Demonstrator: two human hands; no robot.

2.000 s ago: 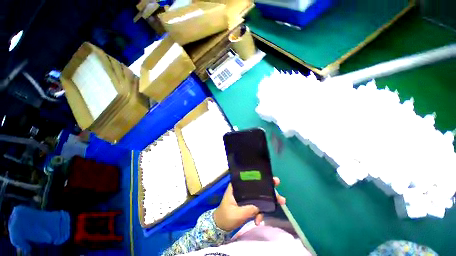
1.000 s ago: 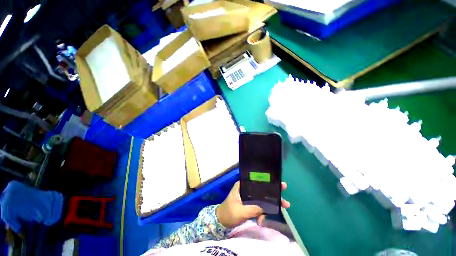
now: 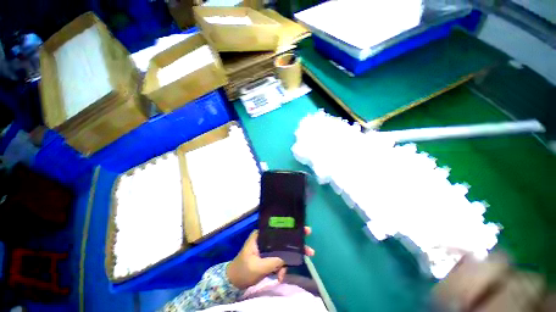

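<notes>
My left hand (image 3: 253,262) holds a dark smartphone (image 3: 281,213) upright at the lower centre, its screen black with a green block. A heap of white adapters (image 3: 390,183), overexposed into one mass, lies on the green bench mat (image 3: 347,268) to the right of the phone. My right hand (image 3: 494,286) is blurred at the lower right, at the near end of the heap. Its fingers overlap the lowest white pieces; whether it grips one cannot be told.
Cartons of white parts (image 3: 149,213) sit on a blue crate at the left, with stacked cartons (image 3: 91,79) behind. A calculator (image 3: 262,97) and pen holder (image 3: 289,72) stand at the back. A white bar (image 3: 463,131) crosses near a raised green board (image 3: 402,85).
My right hand has come into view at the lower right, by the heap. My left hand still holds the phone. The view has shifted, showing more of the raised board and blue tray.
</notes>
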